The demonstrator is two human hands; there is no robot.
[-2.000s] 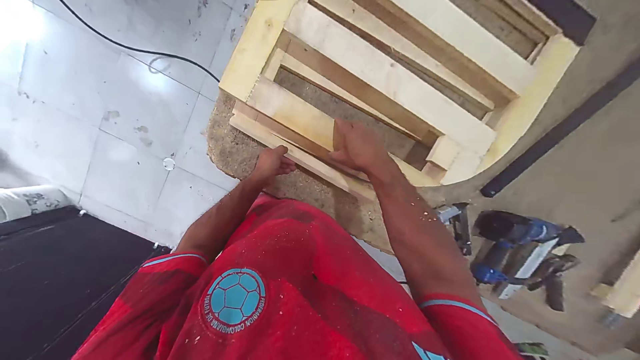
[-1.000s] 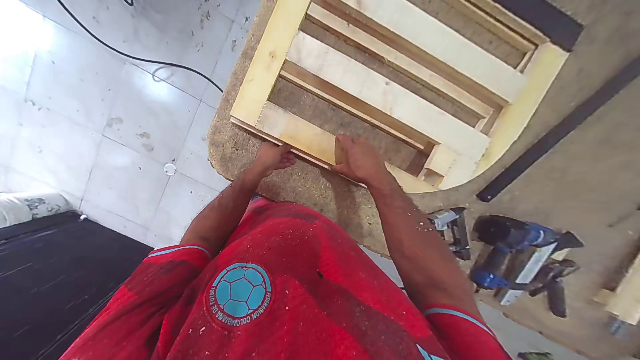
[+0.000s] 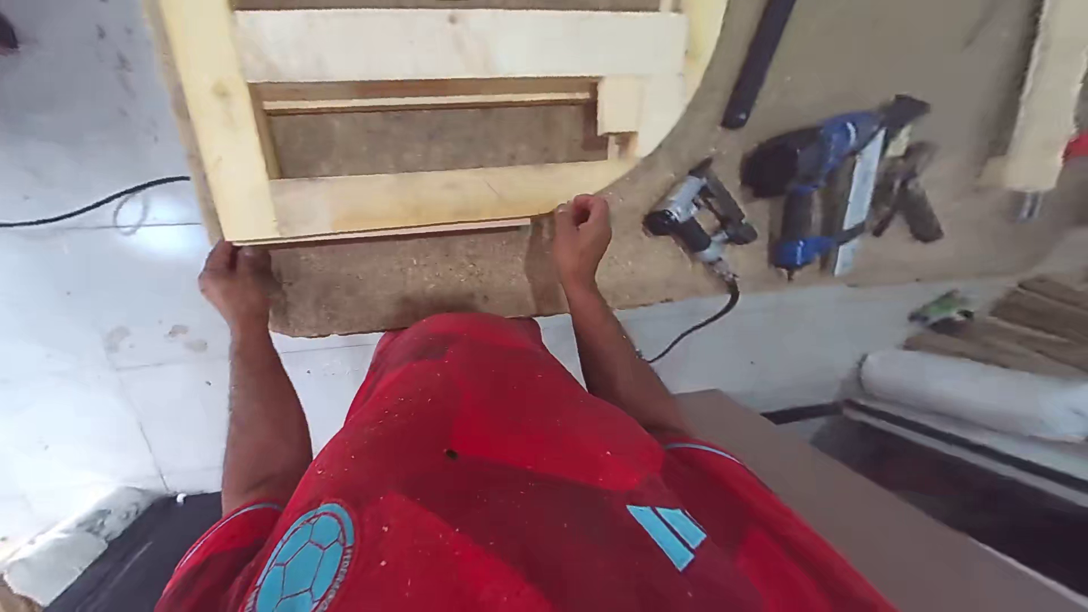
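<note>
A pale slatted wooden frame (image 3: 459,44) lies on a brown particle-board worktop (image 3: 408,285). My left hand (image 3: 238,285) is at the frame's near left corner, fingertips against its lower edge. My right hand (image 3: 584,234) touches the near edge toward its curved right end, fingers curled. Between the hands, the near rail (image 3: 425,200) runs across, and a thin wooden strip (image 3: 467,228) shows just beneath it. The fingertips of both hands are partly hidden at the edge, so their exact hold is unclear.
To the right lie a pneumatic stapler (image 3: 701,212) with a black hose, a blue and black power tool (image 3: 807,161), a metal straightedge (image 3: 860,200) and a dark bar (image 3: 756,64). A wooden board (image 3: 1033,102) is at the far right. A cable (image 3: 102,204) crosses the tiled floor at left.
The hands have moved apart along the near edge, the left to the frame's corner, the right toward its curved end. The thin strip is now mostly beneath the rail. The view has turned.
</note>
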